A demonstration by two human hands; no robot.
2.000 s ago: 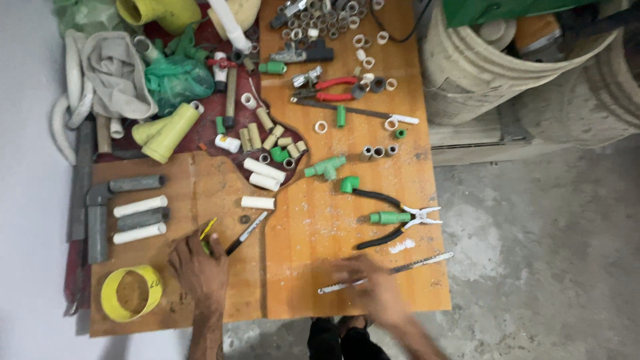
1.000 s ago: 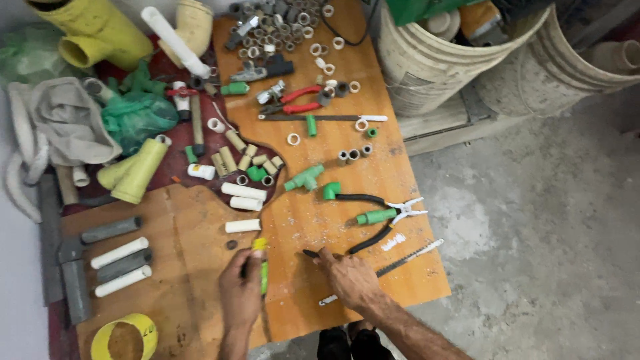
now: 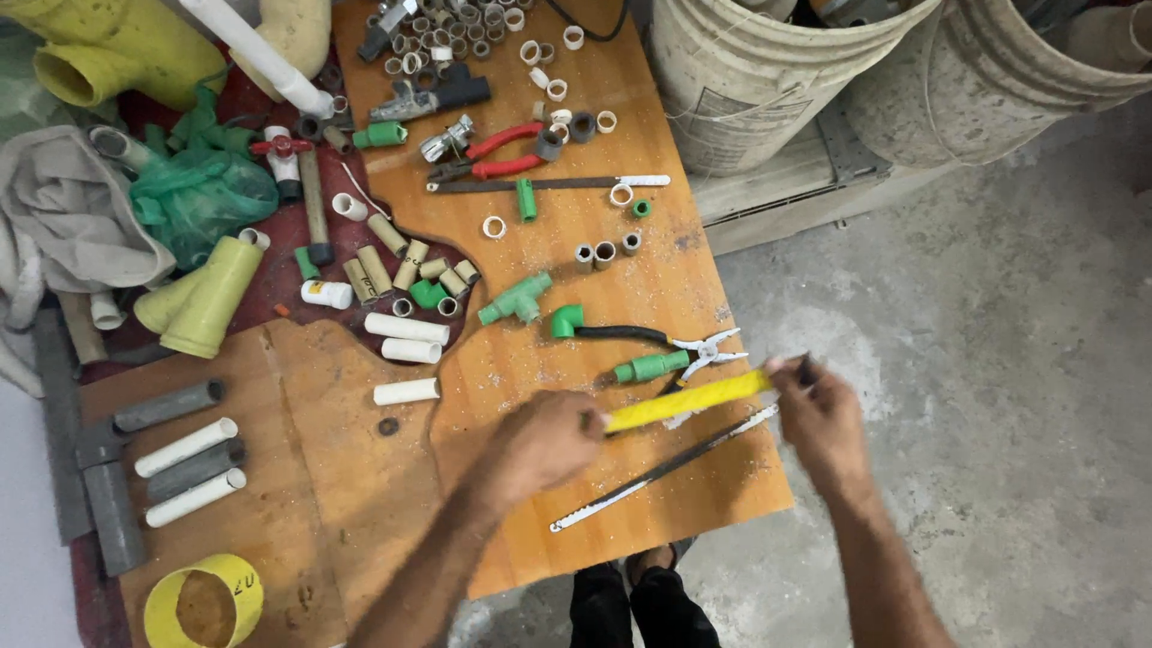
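Note:
My left hand (image 3: 551, 443) and my right hand (image 3: 821, 416) hold a flat yellow strip (image 3: 688, 400) by its two ends, above the right part of the wooden board. A small dark object shows at my right fingertips; what it is cannot be told. Just below the strip lies a hacksaw blade (image 3: 661, 470) with white ends. Beyond it are black-handled pliers (image 3: 706, 351), partly hidden, a green pipe fitting (image 3: 652, 366) and a green elbow (image 3: 567, 321). A green tee fitting (image 3: 517, 299) lies further left.
White pipe pieces (image 3: 405, 391) and grey pipes (image 3: 168, 405) lie to the left, with a yellow ring (image 3: 204, 601) near the front. Red-handled pliers (image 3: 508, 151) and a second blade (image 3: 540, 184) lie farther back. White buckets (image 3: 747, 99) stand beyond the board's right edge (image 3: 720, 288).
The black marker was in my right hand a second ago, and a yellow-green item in my left. Both hands have moved up and right, and a yellow strip now spans them.

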